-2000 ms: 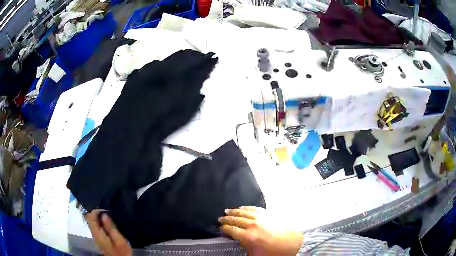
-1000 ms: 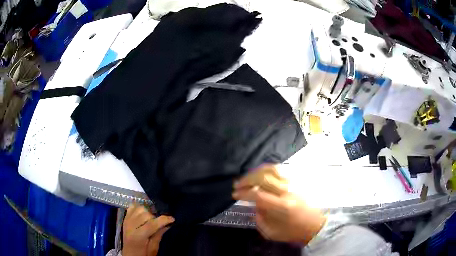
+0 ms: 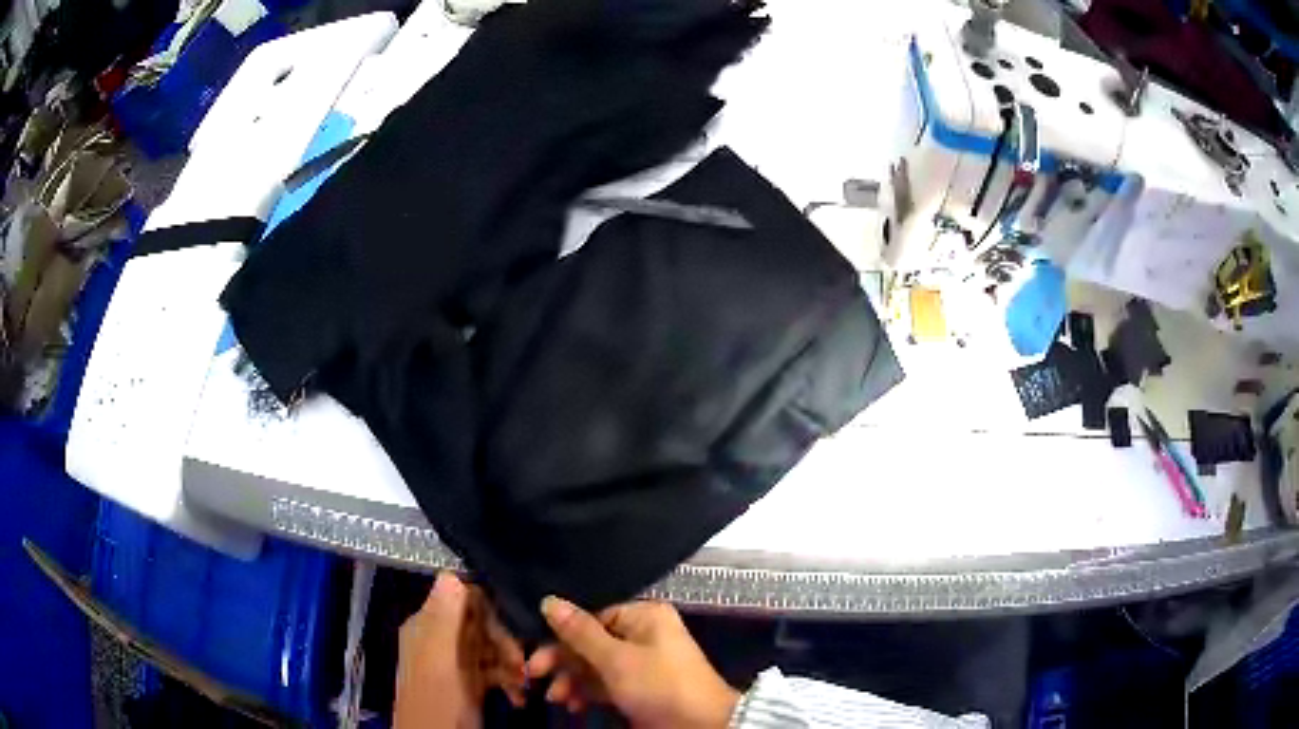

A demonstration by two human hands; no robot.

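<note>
Large black garment panels (image 3: pixel 613 385) lie over the white table and hang over its front edge. A narrow dark grey strip (image 3: pixel 667 212) lies across the panels near a gap between them. My left hand (image 3: pixel 453 655) is at the front edge, its fingers on the black cloth. My right hand (image 3: pixel 627 658) is close beside it, thumb and fingers pinching the cloth edge. Parts of the fingers are hidden by the cloth and each other. No card template can be made out in either hand.
The white sewing machine (image 3: pixel 1019 114) stands at the upper right. Near it lie a blue oval piece (image 3: pixel 1036 308), small black scraps (image 3: pixel 1094 373) and pink-and-blue snips (image 3: pixel 1177 467). A ruler tape (image 3: pixel 855 585) runs along the front edge. Blue bins (image 3: pixel 214 612) stand at the left.
My right hand has moved left and down from the panel to beside my left hand. The cloth is drawn over the front edge. The view has shifted.
</note>
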